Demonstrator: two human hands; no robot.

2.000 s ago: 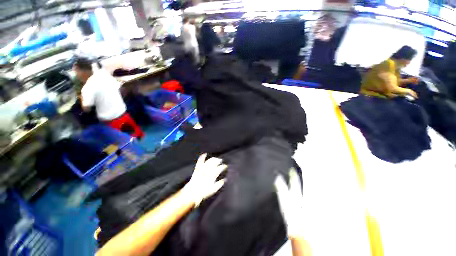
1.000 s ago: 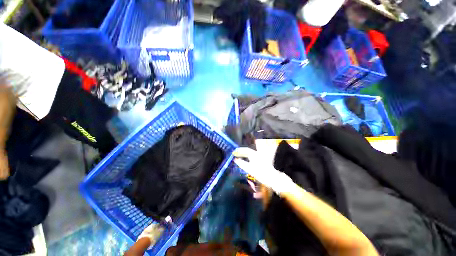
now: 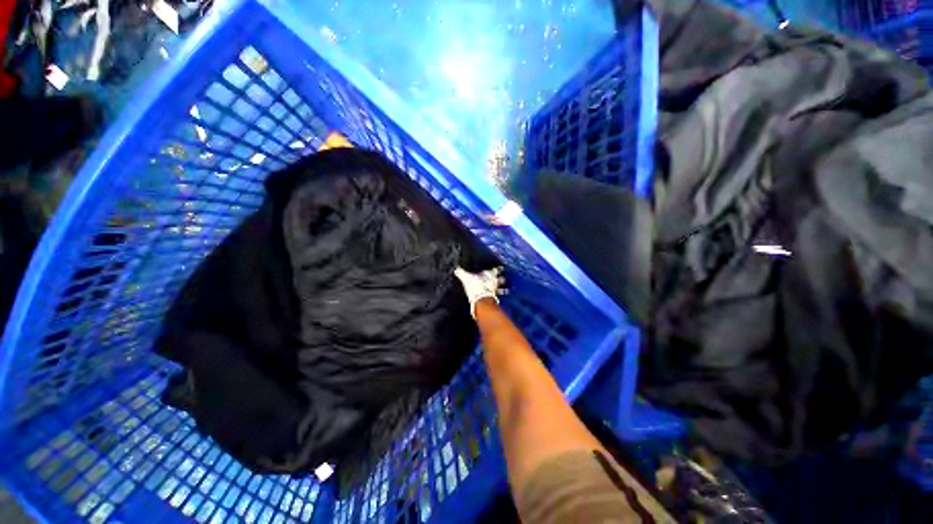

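Note:
A blue plastic crate [image 3: 583, 281] fills the left and middle of the view. Inside lies a bundled black garment [image 3: 358, 317] with shiny, wrinkled lining in the middle and matte cloth around it. A small white label [image 3: 324, 471] shows at its lower edge. My right hand [image 3: 481, 287], in a thin white glove, is inside the crate at the garment's right edge. The fingers touch or lie beside the cloth; whether they grip it is unclear. My left hand is not in view.
At the right, grey garments [image 3: 778, 205] are heaped in another blue crate [image 3: 647, 102], close beside the first. Blue floor [image 3: 450, 61] shows between and behind the crates. Pale strips [image 3: 97, 41] lie at the top left.
The view has moved down close over the crate. My right hand has left the crate's corner and reached inside to the black garment. My left hand has gone out of view.

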